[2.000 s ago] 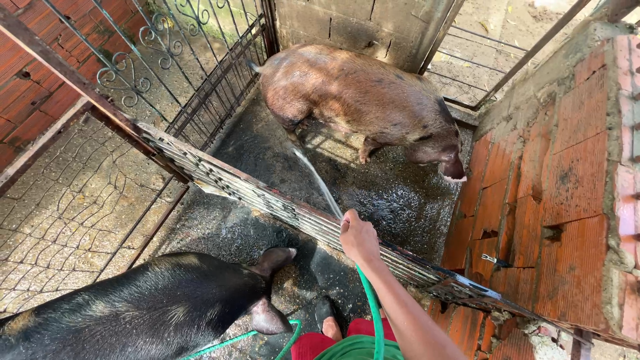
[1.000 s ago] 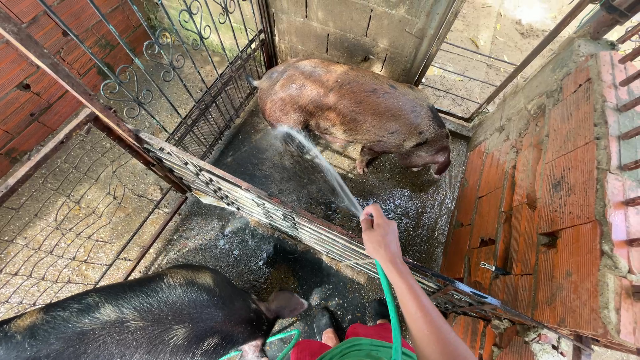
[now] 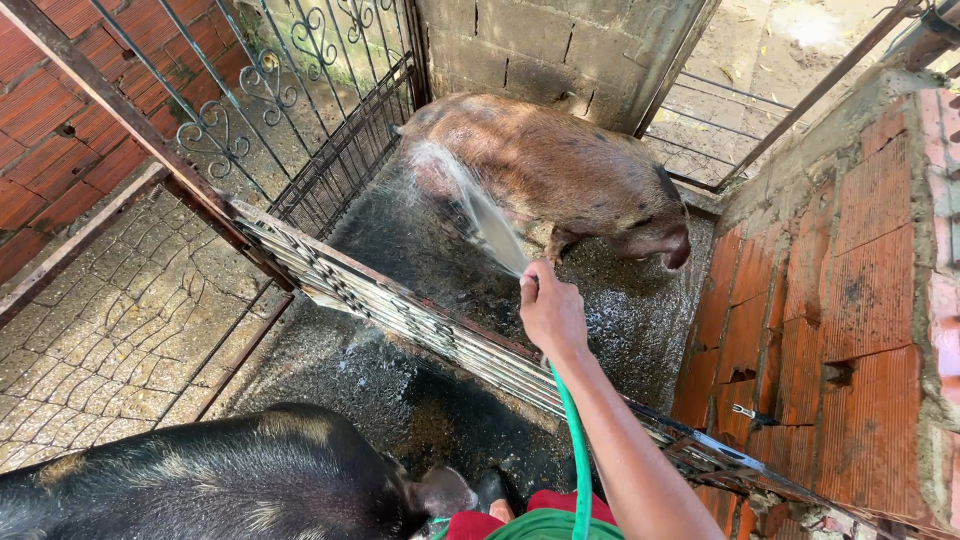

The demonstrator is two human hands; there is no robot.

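Observation:
My right hand (image 3: 553,309) grips the end of a green garden hose (image 3: 574,442) above the metal fence between two pens. A fan of water (image 3: 491,225) sprays from the hose end onto the hind part of a brown pig (image 3: 547,165) with dark spots, which stands in the far pen. Below my hand the hose runs down toward my body. At the lower left, on the near side of the fence, stands a black pig (image 3: 202,472) with pale patches, its ear close to my foot. My left hand is out of view.
A metal fence (image 3: 420,322) crosses diagonally under my arm. A scrolled iron gate (image 3: 277,97) and wire mesh (image 3: 127,315) stand at left, a concrete block wall (image 3: 525,45) behind the brown pig, and a hollow clay brick wall (image 3: 862,300) at right. The floor (image 3: 352,382) is wet.
The water has spread from a narrow stream into a wide fan and now strikes the brown pig's hind part. Nearer the fence, the black pig's head has shifted to the right.

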